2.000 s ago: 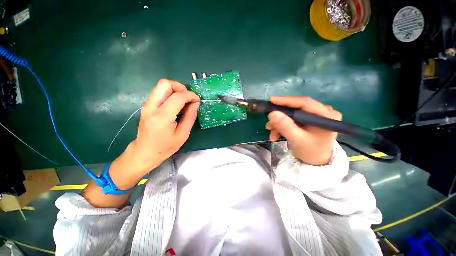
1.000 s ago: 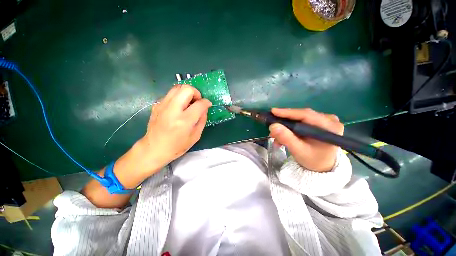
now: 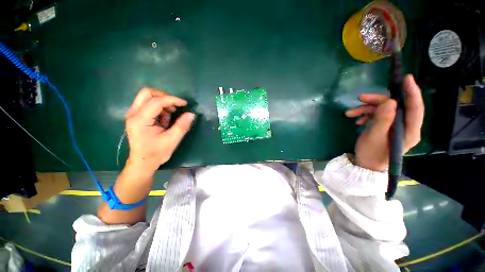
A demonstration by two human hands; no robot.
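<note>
The green circuit board lies flat on the dark green mat, two small pale connectors sticking out past its far edge. My right hand holds the black soldering iron upright in the view, its tip end at the tip cleaner, a yellow tub with silvery wire wool. Whether the tip touches the wool is blurred. My left hand is off the board to its left, thumb and forefinger slightly apart. Thin solder wire shows beside this hand; its end at the fingers is hidden.
A blue wrist strap is on my left wrist, its coiled cord running to the upper left. A black fan-like box with a round pale label stands at the far right. Tiny specks lie on the mat.
My right hand has moved the iron from the board to the tip cleaner. My left hand has drawn back left, leaving the board uncovered. The whole view has shifted a little.
</note>
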